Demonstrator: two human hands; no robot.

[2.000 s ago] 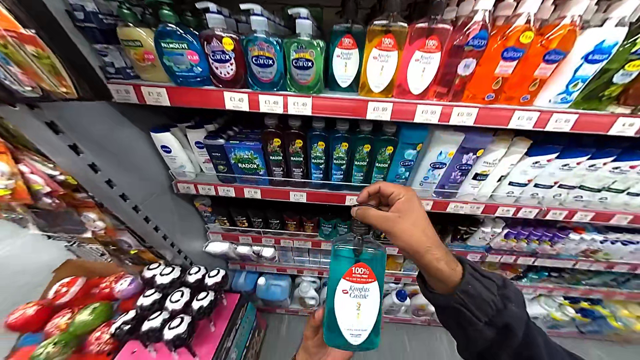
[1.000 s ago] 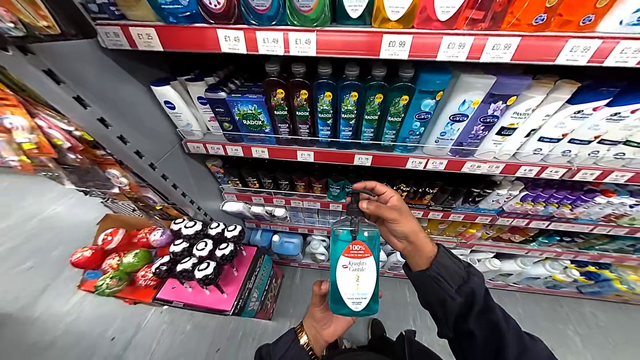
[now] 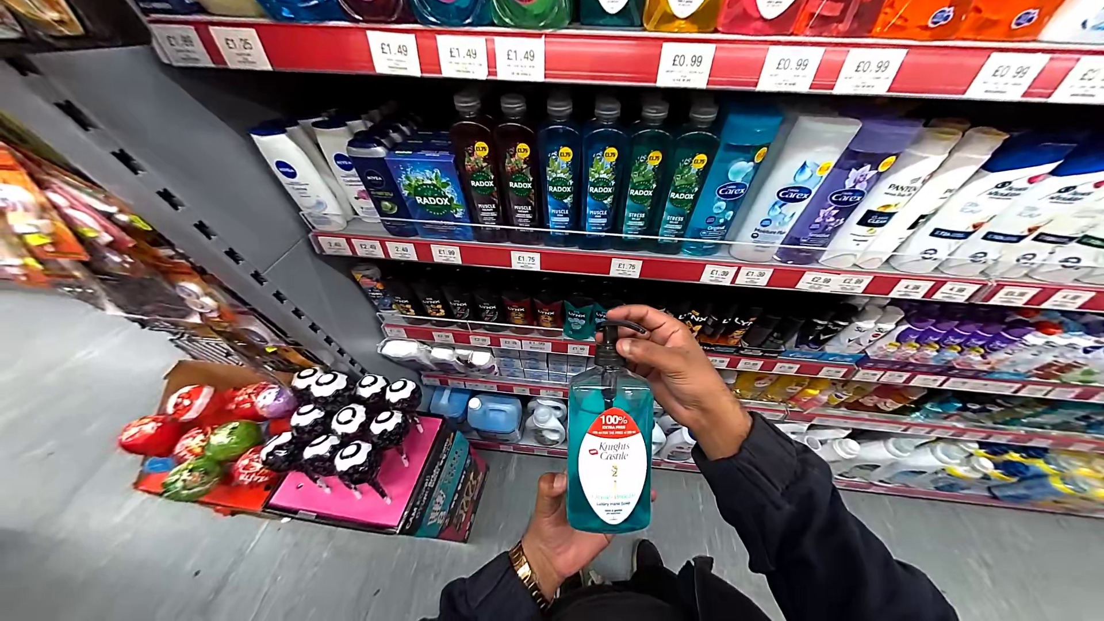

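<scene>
A clear pump bottle of teal Knights Castile hand soap (image 3: 610, 457) is upright in front of me, its oval label facing me. My left hand (image 3: 561, 526) holds it low down, the thumb on its left side and the other fingers hidden behind. Up at the black pump head (image 3: 609, 336), my right hand (image 3: 677, 366) has its thumb and fingers at the neck and nozzle. Whether those fingers grip the pump or only touch it is hard to tell.
Behind the bottle run shop shelves with red price rails (image 3: 552, 60). Radox bottles (image 3: 561, 172) and Carex bottles (image 3: 793, 194) line the middle shelf. At the lower left, a pink display box (image 3: 362, 500) with black-and-white items and a carton of wrapped balls (image 3: 177, 487) stand on the grey floor (image 3: 103, 552).
The view has tilted down, bringing the floor and my left wrist into sight. Both hands have stayed at the soap bottle, the left low and the right at the pump.
</scene>
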